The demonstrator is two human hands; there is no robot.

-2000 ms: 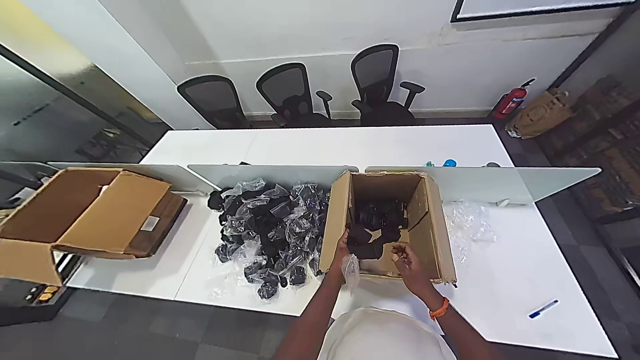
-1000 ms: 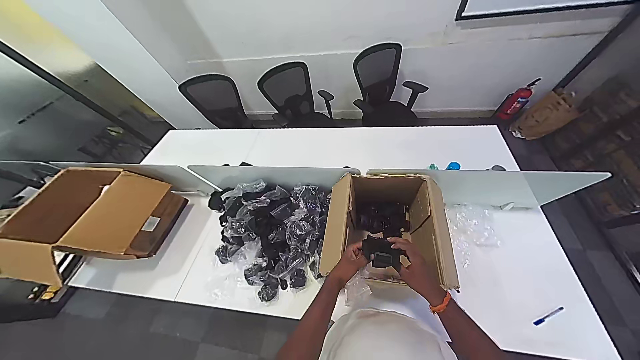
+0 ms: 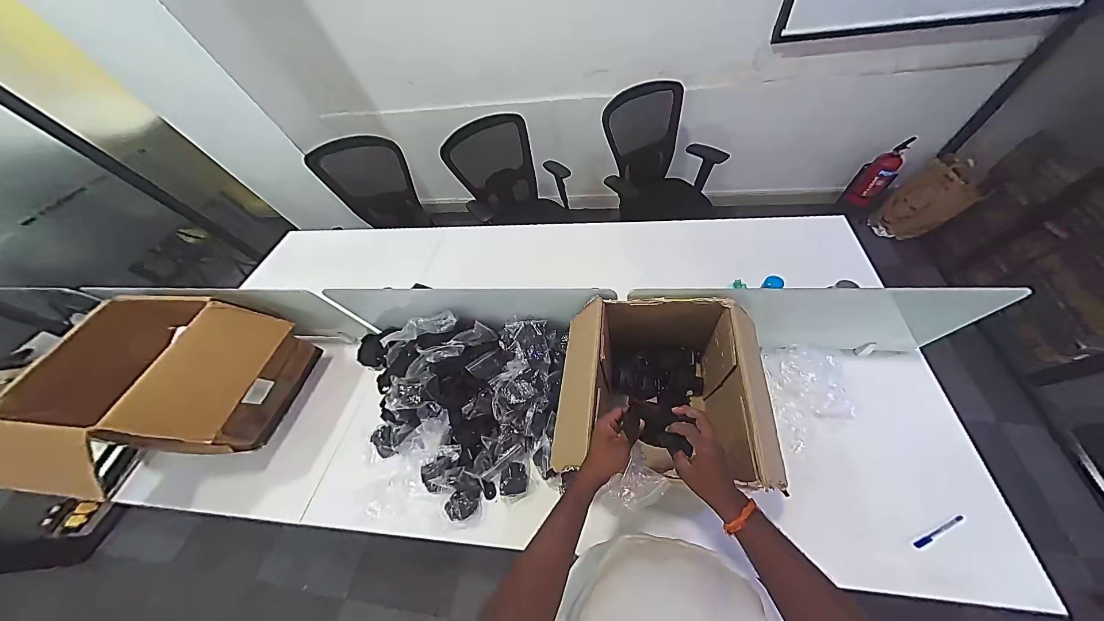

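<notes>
Both hands hold one dark item (image 3: pixel 657 424), its kind unclear, over the near part of an open cardboard box (image 3: pixel 576 388). My left hand (image 3: pixel 611 447) grips its left end, and my right hand (image 3: pixel 700 450), with an orange band at the wrist, has its right end. Below my left hand, a clear plastic bag (image 3: pixel 636 483) lies at the box's near edge. Several black items (image 3: pixel 654 371) lie deeper in the box. Left of the box spreads a heap of black items in clear plastic bags (image 3: pixel 470 388).
A second open cardboard box (image 3: pixel 194 371) stands at the left. Clear plastic wrapping (image 3: pixel 806 384) and a blue pen (image 3: pixel 937 531) lie on the right. A low divider (image 3: pixel 466 302) runs behind the box; chairs (image 3: pixel 647 147) stand beyond the white table (image 3: pixel 561 254).
Two seconds ago my hands were farther apart, with a dark item at my left hand. Now both are on a dark item, which has turned since one second ago.
</notes>
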